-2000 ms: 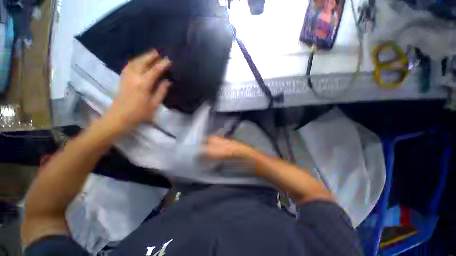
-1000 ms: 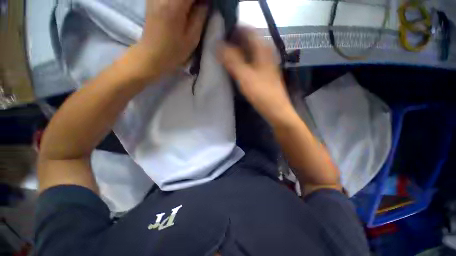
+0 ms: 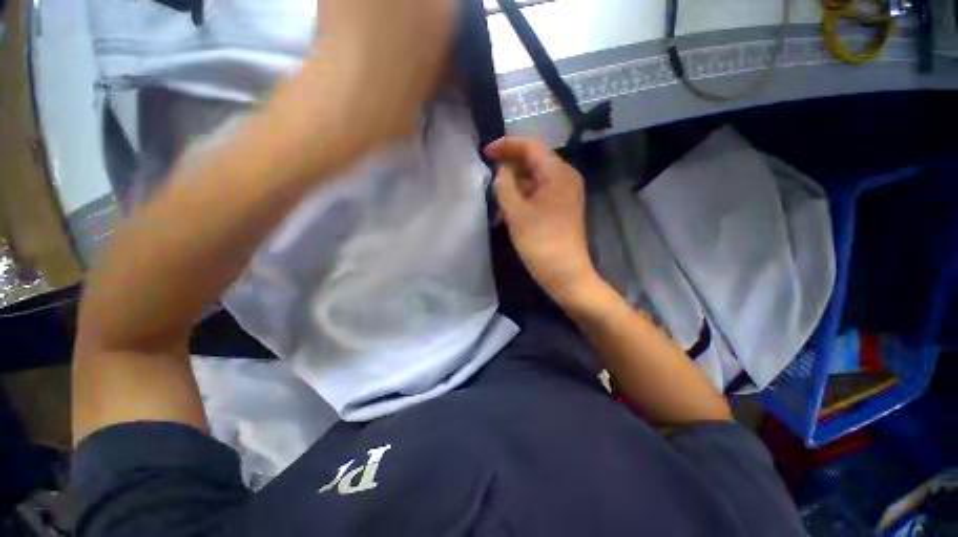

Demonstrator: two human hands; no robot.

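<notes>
The light grey garment panel (image 3: 389, 262) hangs from the table over my lap, with a folded lower edge. A black band (image 3: 481, 84) runs down its right side. My right hand (image 3: 544, 205) is at that side, with thumb and fingertips closed on the black band at the panel's edge. My left forearm crosses the panel; my left hand (image 3: 404, 37) is blurred and cut off by the top edge, so its fingers are hidden. A narrow dark strip (image 3: 546, 73) lies across the table edge, its end bunched. The needle area is out of view.
A table-edge ruler (image 3: 651, 77) runs along the front. Yellow-handled scissors (image 3: 856, 31) and a cable (image 3: 725, 94) lie at the upper right. Grey cloth (image 3: 735, 252) hangs below the table beside a blue plastic crate (image 3: 825, 388). More grey cloth (image 3: 263, 409) is low at left.
The panel, earlier bunched on the table with black cloth, now hangs over my lap. My left hand has moved up to the frame's top; my right hand has moved to the panel's right edge.
</notes>
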